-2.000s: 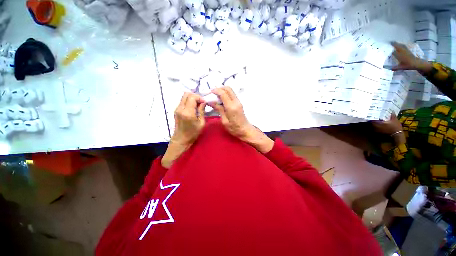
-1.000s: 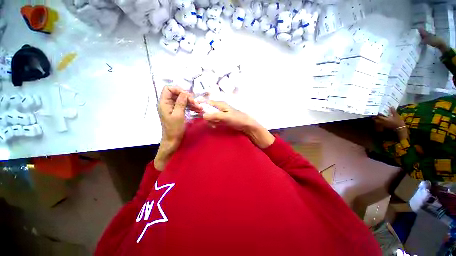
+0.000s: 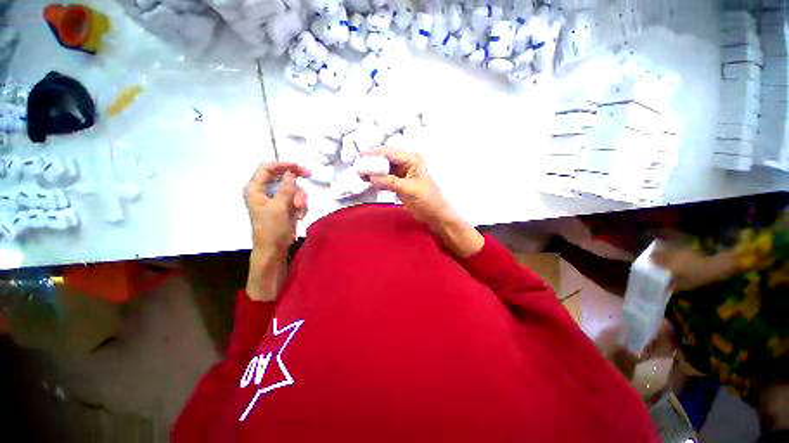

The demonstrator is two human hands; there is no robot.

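Note:
My right hand [image 3: 413, 183] holds a small rounded white unit [image 3: 373, 165] between thumb and fingertips, over the table just in front of my body. My left hand [image 3: 277, 203] is apart from it to the left, fingers curled, with a small bluish-clear piece [image 3: 273, 187] among them, blurred. Several loose white units [image 3: 363, 137] lie just beyond my hands. A larger heap of white units with blue marks [image 3: 432, 33] lies at the far side of the table.
White cartons [image 3: 614, 147] stand in rows at right. A neighbouring worker [image 3: 735, 294] holds a white carton [image 3: 646, 294] below the table edge. A black curved object [image 3: 59, 105], an orange-yellow roll [image 3: 76, 28] and a yellow strip [image 3: 125, 99] lie at left, beyond rows of white units [image 3: 39, 195].
My hands have moved apart, the left one leftwards; the white unit now shows in my right fingertips. The neighbouring worker's hands have moved from the carton rows to below the table edge.

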